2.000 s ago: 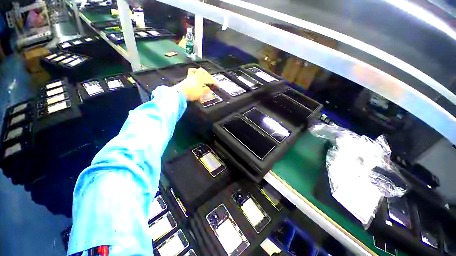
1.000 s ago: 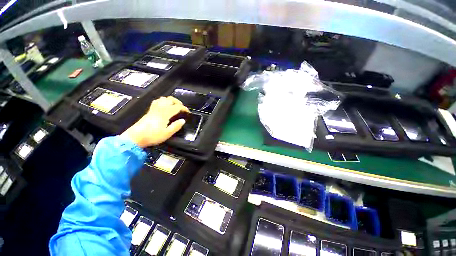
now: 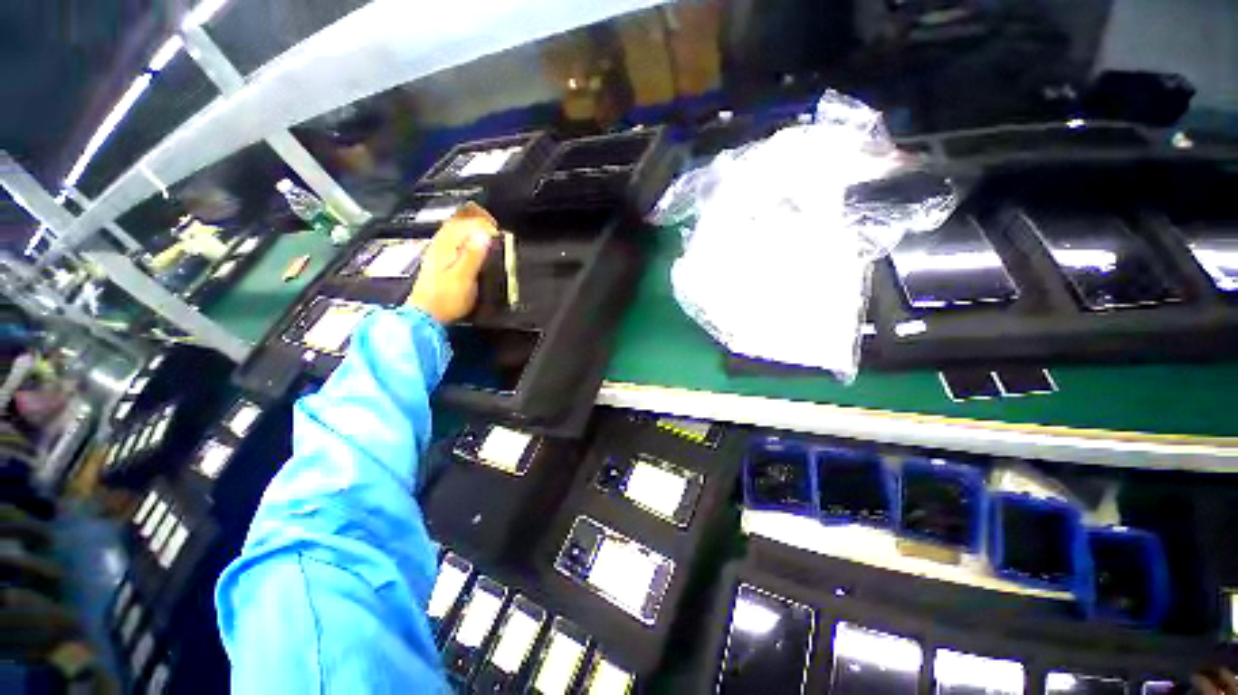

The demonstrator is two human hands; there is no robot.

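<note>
My left hand point(image 3: 455, 265), in a blue sleeve, reaches over the upper foam tray point(image 3: 559, 369) on the shelf. It grips a phone unit point(image 3: 509, 270) that is tilted up nearly edge-on; the fingers hide part of it. A dark phone screen point(image 3: 497, 359) lies in the slot nearer me. Open phones with pale centres point(image 3: 330, 326) lie in the tray to the left. A small skin-coloured patch, perhaps the fingertips of my right hand point(image 3: 1212, 682), is cut off at the bottom right corner.
Crumpled clear plastic point(image 3: 781, 258) lies on the green shelf, beside a tray of dark phones point(image 3: 950, 261). Blue parts bins point(image 3: 937, 505) stand below the shelf edge point(image 3: 869, 426). More open phones point(image 3: 618, 568) lie in lower trays. A bottle point(image 3: 302, 201) stands far left.
My left hand has moved from the open phones to the dark phones and now has one tilted up out of its slot. The view has swung right.
</note>
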